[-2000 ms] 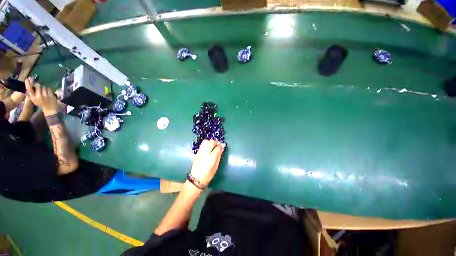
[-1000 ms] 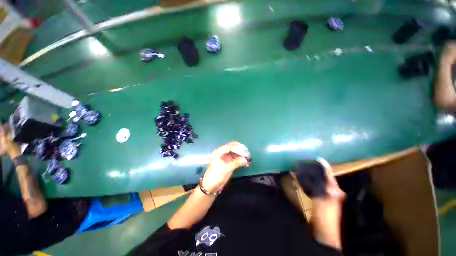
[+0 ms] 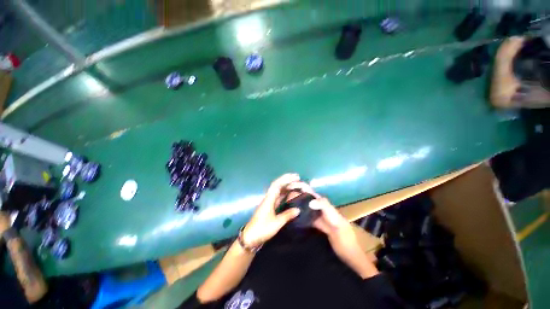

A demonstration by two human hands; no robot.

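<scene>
A black cylindrical housing point(image 3: 301, 216) is held between my two hands, close to my body at the bench's near edge. My left hand point(image 3: 270, 211) grips its left side, thumb and fingers around the rim. My right hand point(image 3: 330, 218) grips its right side. Whether a small black part is between my fingers cannot be told. A loose pile of small glossy black parts point(image 3: 190, 175) lies on the green bench to the left of my hands.
A white disc point(image 3: 128, 190) and clustered motor assemblies point(image 3: 65, 214) lie left. More housings point(image 3: 227, 72) and motors point(image 3: 254, 62) lie along the far side. A carton point(image 3: 476, 223) of black housings stands at right. Other workers' arms point(image 3: 505, 75) show at both sides.
My right hand has brought the black housing from the right, beside the carton, to my left hand; both now hold it. The view has shifted, and the right-hand worker shows more.
</scene>
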